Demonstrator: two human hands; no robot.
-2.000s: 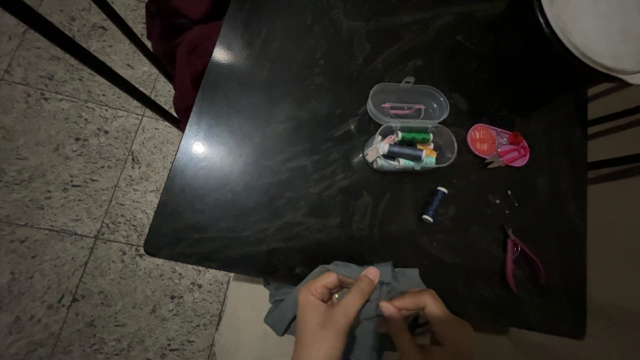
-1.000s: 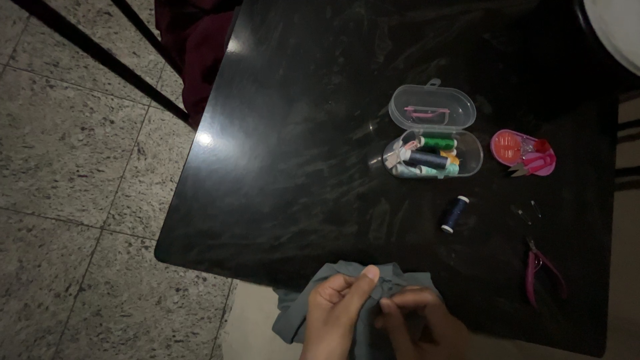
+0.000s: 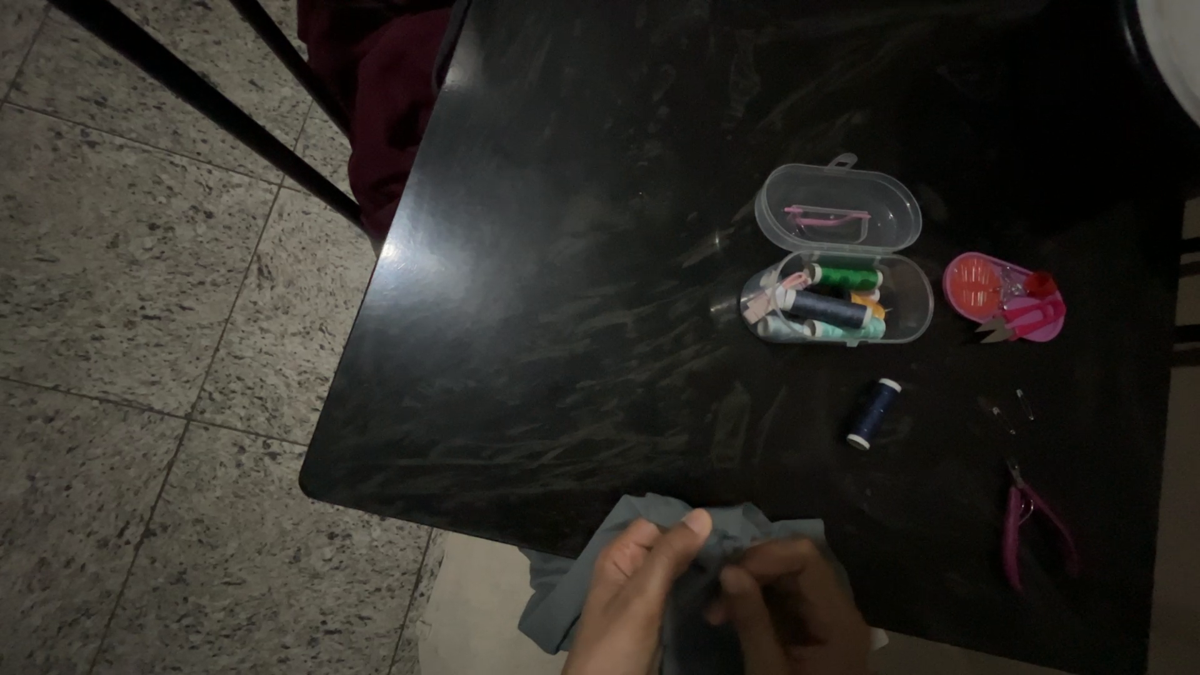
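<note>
A grey-blue cloth point(image 3: 562, 600) lies bunched over the near edge of the black table. My left hand point(image 3: 642, 581) grips a fold of it, thumb on top. My right hand point(image 3: 787, 600) is just to the right, fingers bent and blurred against the cloth; whether they pinch anything is hidden. Beyond the hands a dark blue thread spool point(image 3: 874, 413) lies on the table. Behind it stands a clear plastic case point(image 3: 914, 305), lid open, with several thread spools inside, one of them green point(image 3: 848, 277).
On the right lie a pink tray point(image 3: 961, 267) with small pink-handled scissors point(image 3: 1031, 320), safety pins point(image 3: 1026, 404) and pink-handled nippers point(image 3: 1012, 534). A white round object point(image 3: 1177, 47) is at the top right corner. Dark red fabric point(image 3: 389, 122) hangs beyond the table's left edge point(image 3: 349, 337).
My left hand keeps its hold on the cloth. The right hand's fingers have shifted slightly beside it. The view has drifted, moving the table items within the frame.
</note>
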